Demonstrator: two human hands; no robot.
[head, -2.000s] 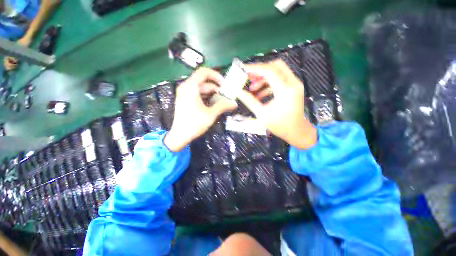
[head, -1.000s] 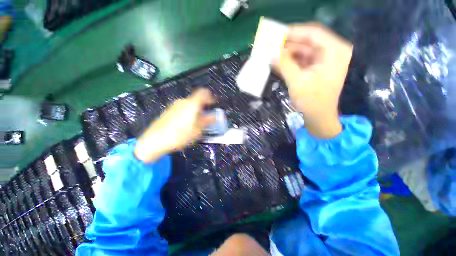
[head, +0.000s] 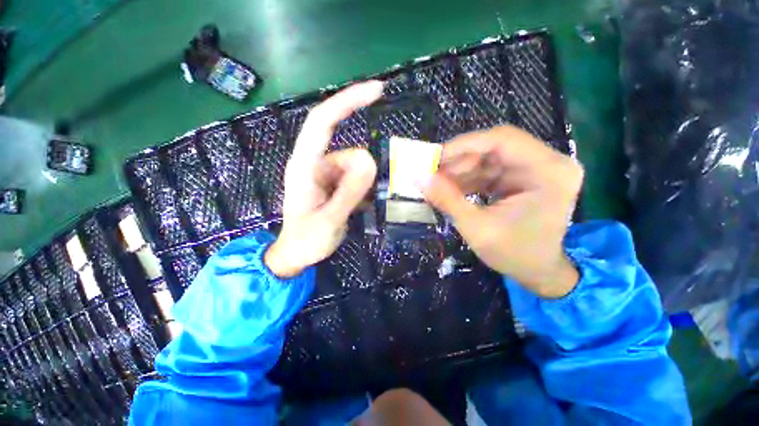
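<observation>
My right hand (head: pixel 516 200) pinches a white display module (head: pixel 410 166) with yellow edges between thumb and fingers. A dark phone front housing (head: pixel 401 110) shows behind and around the module, hard to make out against the black tray. My left hand (head: pixel 324 191) is at the housing's left side, with the index finger stretched to its top edge and the thumb bent at its side; it appears to hold the housing. A paler flat piece (head: pixel 410 212) shows just below the module; whether it is joined to it, I cannot tell.
A black blister tray (head: pixel 191 191) lies under my hands. A second tray (head: pixel 42 291) at left bears several white modules (head: pixel 140 248). Part-assembled phones (head: pixel 233 76) lie on the green belt (head: pixel 333 33). A dark plastic sheet (head: pixel 691 166) is at right.
My right hand has brought the white module down and left, towards my left hand. My left hand has moved up and right, with its index finger now stretched out. The view has shifted slightly.
</observation>
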